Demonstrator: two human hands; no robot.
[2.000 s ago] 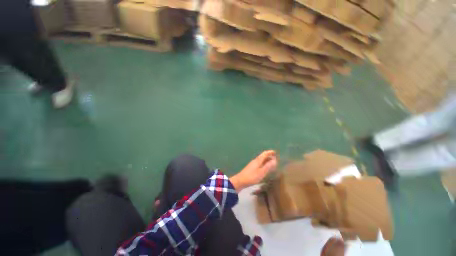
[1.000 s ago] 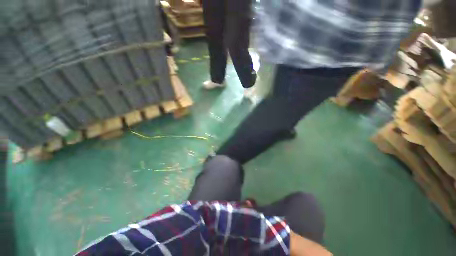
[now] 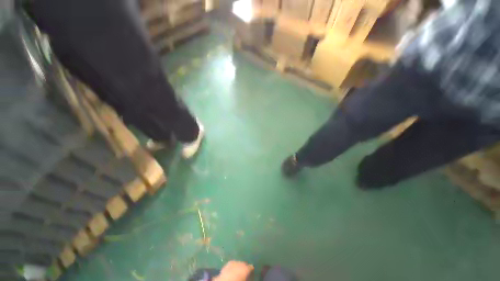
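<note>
A hand (image 3: pixel 236 270), by its sleeve on the left side my left hand, shows at the bottom edge. It is blurred and cut off, so its fingers and anything in it cannot be made out. My right hand is out of the picture. Nearest in front is the glossy green floor (image 3: pixel 246 208), with a loose yellow strap (image 3: pixel 202 226) and small scraps.
Grey wrapped goods (image 3: pixel 49 186) stand on a wooden pallet (image 3: pixel 116 208) at the left. One person (image 3: pixel 118 66) stands beside it, legs in view. Another person (image 3: pixel 378 115) in a checked shirt strides at the right. Tan cartons (image 3: pixel 290 44) stand on pallets at the back.
The view has swung, and the grey goods fill less of it. The checked-shirt person is now farther right, the other person nearer at the left. My plaid sleeve and knees have mostly dropped out.
</note>
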